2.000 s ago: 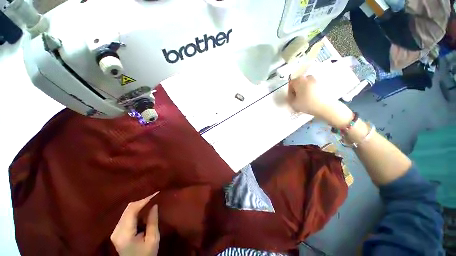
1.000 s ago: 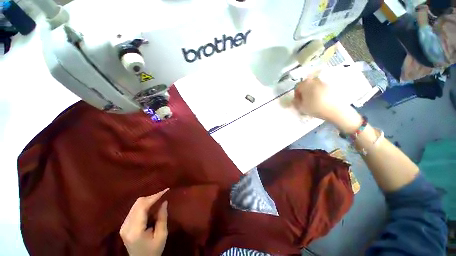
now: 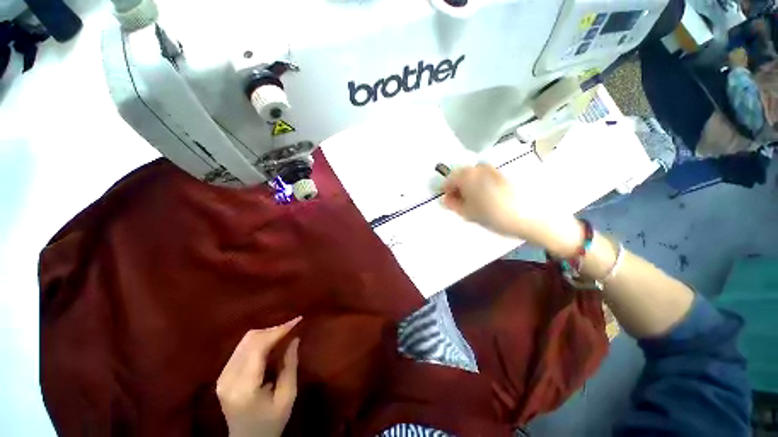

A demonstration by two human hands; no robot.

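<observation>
A large red-brown garment cloth [image 3: 213, 282] lies over the machine bed and table, with its upper edge under the needle area. A purple-white needle light [image 3: 281, 189] glows there. A striped grey piece [image 3: 437, 337] shows amid the cloth. My left hand [image 3: 263, 375] rests on the cloth at the bottom, thumb and forefinger bent with a gap between them; whether it pinches cloth is unclear. My right hand [image 3: 479, 198] is over the white bed, fingers curled, slightly blurred, beside a small dark object [image 3: 443, 170]. Whether it holds anything cannot be seen.
The white sewing machine head [image 3: 384, 51] marked "brother" spans the top. Its white bed [image 3: 444, 256] runs right of the needle. Dark and pinkish cloths [image 3: 682, 94] lie at the upper right, and a green surface [image 3: 751, 307] shows at the right edge.
My right hand has moved from the right part of the bed leftward, towards the needle. My left hand keeps its pose on the cloth. The whole view has shifted.
</observation>
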